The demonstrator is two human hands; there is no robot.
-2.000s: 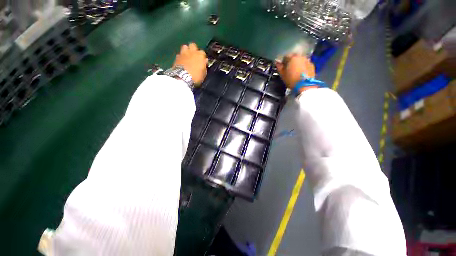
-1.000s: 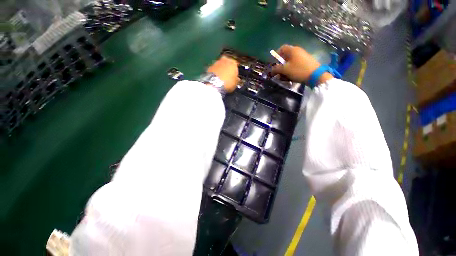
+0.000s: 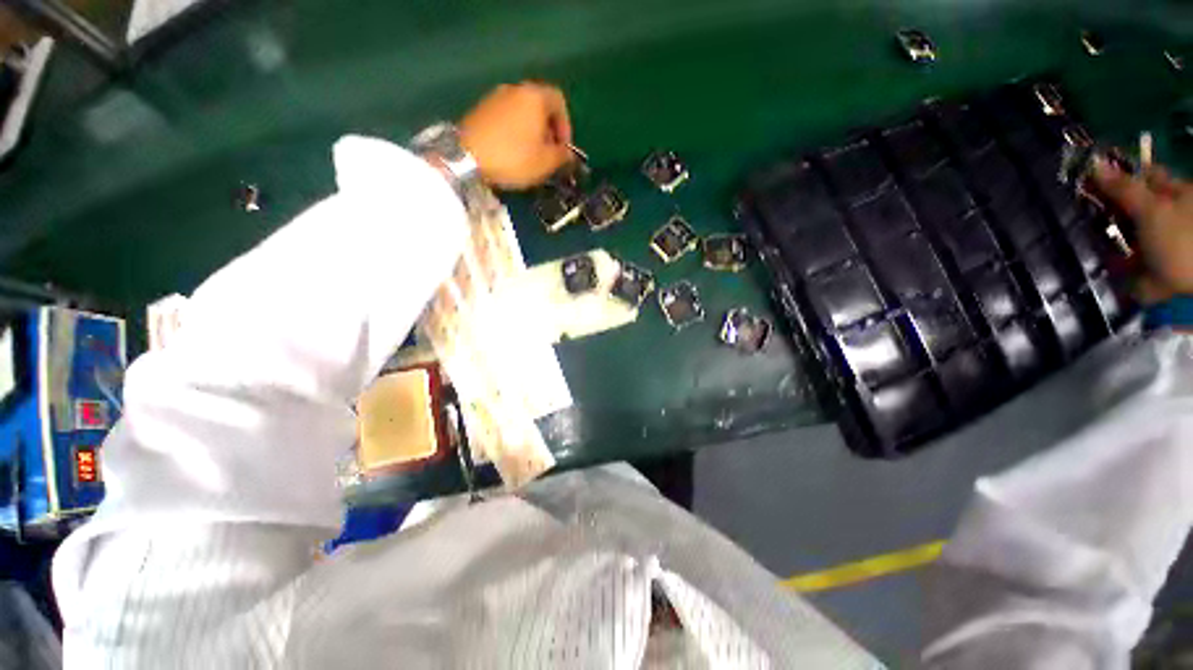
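Observation:
My left hand (image 3: 521, 135) is over the green mat with curled fingers, just above a black squarish watch housing (image 3: 559, 210); whether it grips anything is hidden. Several more housings with shiny rims lie loose to its right, such as one housing (image 3: 674, 240), and two rest on a cream strip (image 3: 595, 314). A large black blister tray (image 3: 903, 262) lies at the right, its visible pockets mostly empty, with a few housings along its far right edge. My right hand (image 3: 1158, 223) is at that edge, near the picture's rim, with a small white piece by its fingers; its grip is unclear.
Adhesive sheets (image 3: 491, 353) overlap mid-bench. A cream pad (image 3: 398, 419) in a red-brown frame and dark tweezers (image 3: 461, 452) are at the bench's near edge. A blue box with red displays (image 3: 81, 419) is far left. Grey floor with a yellow line (image 3: 864, 565) lies below the tray.
The view has swung left, so the tray now shows at the right. My left hand has left the tray and is over the loose housings. My right hand remains at the tray's far end.

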